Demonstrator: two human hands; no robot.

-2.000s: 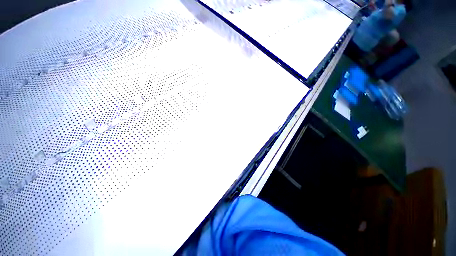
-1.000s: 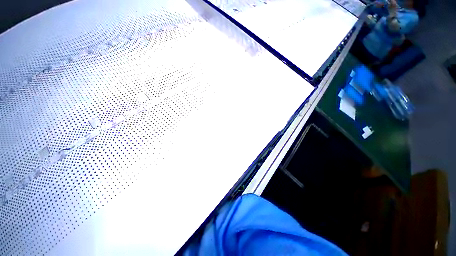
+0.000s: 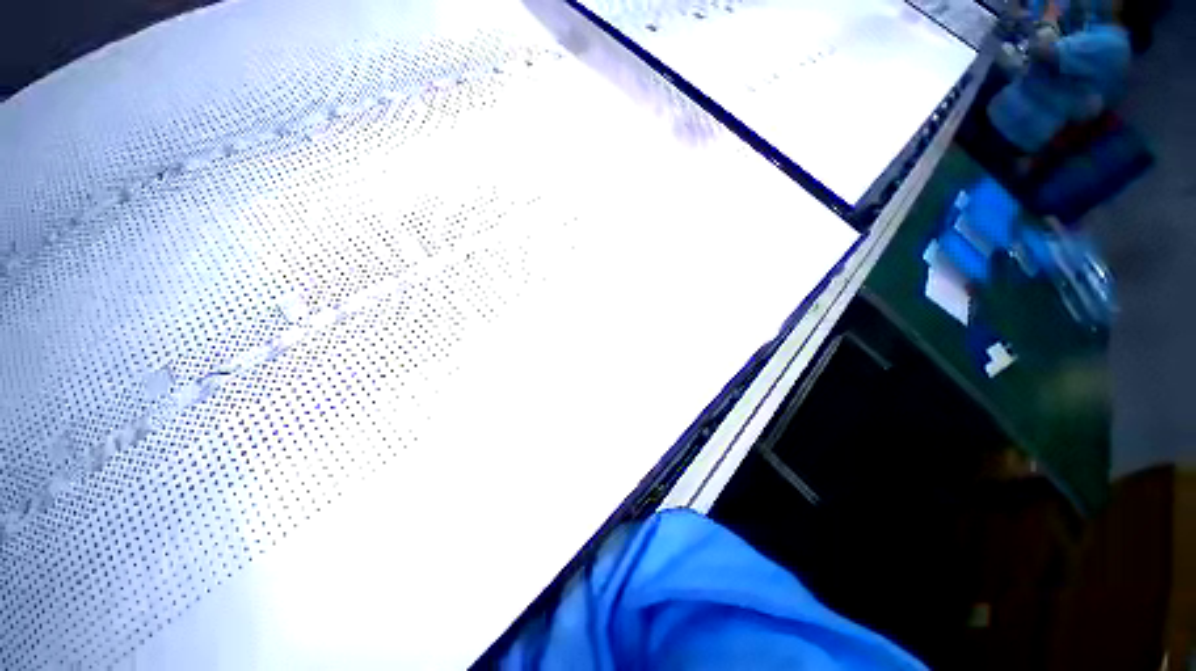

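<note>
A very large white panel (image 3: 630,302) with a fine dot pattern fills the left and middle of the view and glares brightly. A narrow dark gap parts it from another white panel (image 3: 813,79) at the top. The silver conveyor side rail (image 3: 787,374) runs slanting along the panel's right edge. A blue sleeve (image 3: 708,596) lies over the rail's near end at the bottom. No hand shows beyond the sleeve, and I cannot tell which arm it is. Neither my left hand nor my right hand is visible.
Right of the rail is a green-topped bench (image 3: 1049,393) with blue and white packets (image 3: 977,236) and clear blue-tinted items. A person in blue work clothes (image 3: 1062,85) is at the top right. A brown object (image 3: 1115,564) stands at the lower right.
The panels, rail, bench and person have shifted slightly to the right in the view. The blue sleeve stays at the bottom over the rail. No hand has come into view.
</note>
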